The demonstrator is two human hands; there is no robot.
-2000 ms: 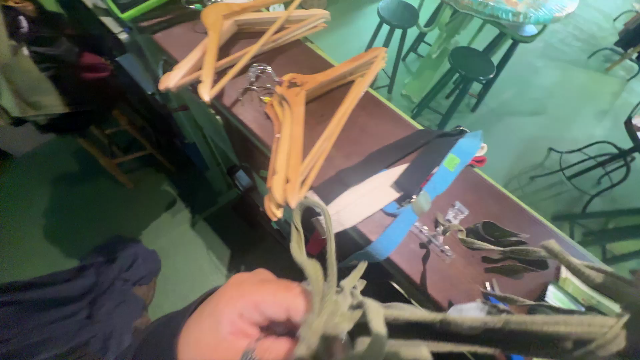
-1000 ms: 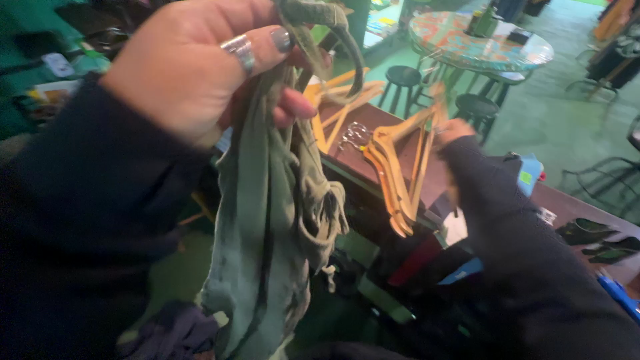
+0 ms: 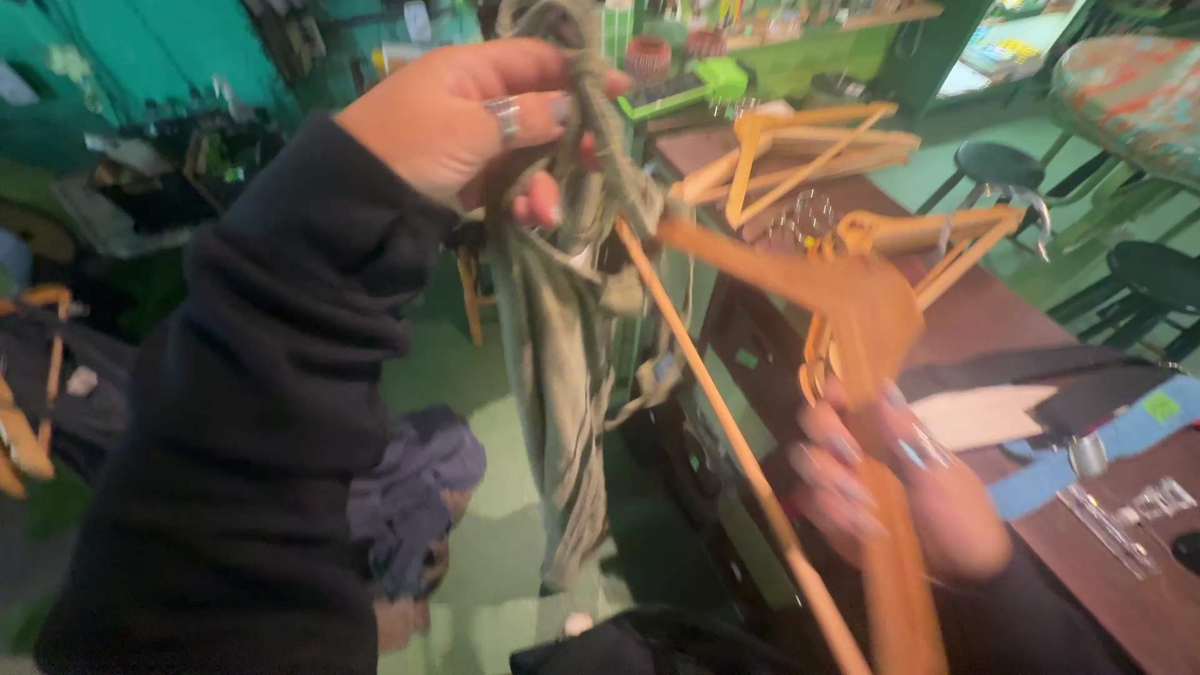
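My left hand (image 3: 497, 122) pinches the top of an olive-green cloth garment (image 3: 553, 375), which hangs down with thin straps. My right hand (image 3: 900, 478), blurred, grips a wooden clothes hanger (image 3: 862, 319). One arm of this hanger reaches the garment's upper part, just below my left fingers; whether it is inside a strap I cannot tell. The hanger's bar slants down between the hands. Behind, more wooden hangers (image 3: 975, 234) lie on the brown tabletop (image 3: 1003, 319).
A blue strap (image 3: 1125, 431) and clear plastic clip hangers (image 3: 1116, 525) lie on the tabletop at the right. Dark stools (image 3: 1153, 272) stand behind it. Dark cloth (image 3: 422, 497) lies low at centre-left. Garments with hangers (image 3: 56, 375) are at the far left.
My right hand was reaching to the hangers on the table; now it holds one against the garment. My left hand still holds the garment up. The view has swung left.
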